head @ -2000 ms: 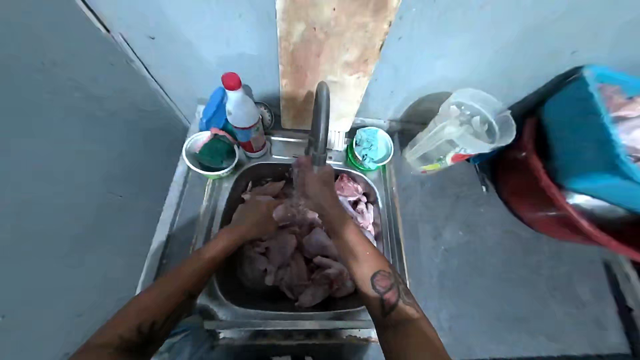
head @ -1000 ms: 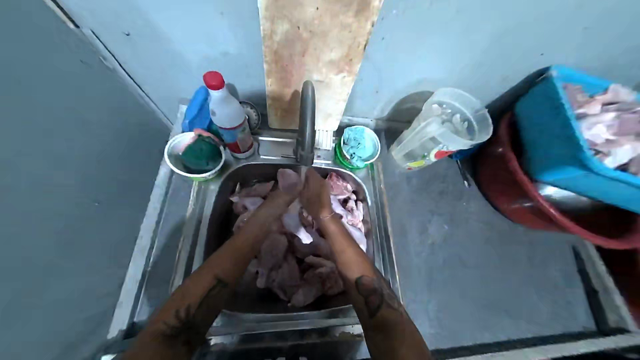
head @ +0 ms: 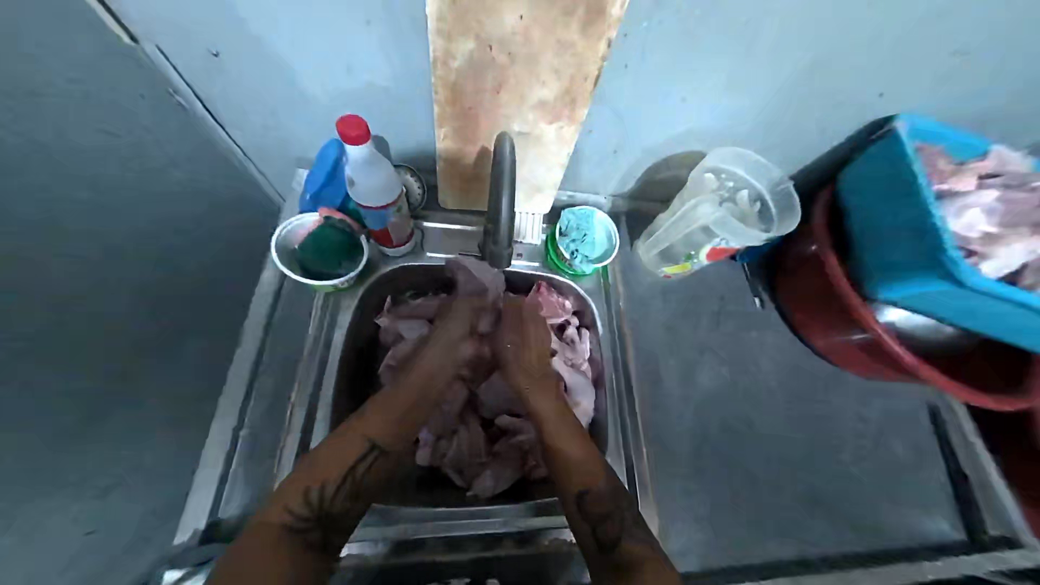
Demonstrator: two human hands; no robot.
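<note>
Raw chicken pieces point(head: 479, 451) fill much of a steel sink basin point(head: 605, 382). Under the dark curved faucet point(head: 502, 187), my left hand point(head: 465, 333) is closed around a pale raw chicken piece point(head: 475, 280), whose end sticks up beyond the fingers. Close against it on the right is my right hand point(head: 522, 337), with its fingers curled; blur and the wrist hide whether it also grips the piece. Both hands are above the heap, inside the basin's outline.
Left of the faucet stand a red-capped bottle point(head: 374, 187) and a tub with a green scouring pad point(head: 329, 250). To its right are a tub with a teal cloth point(head: 581, 237), a clear plastic pitcher point(head: 719, 211), and a blue crate of raw meat point(head: 910, 219) over a red basin point(head: 845, 309).
Since two seconds ago, my left hand has moved up from the heap to the faucet, beside my right. A chicken piece shows in the left hand from one second ago.
</note>
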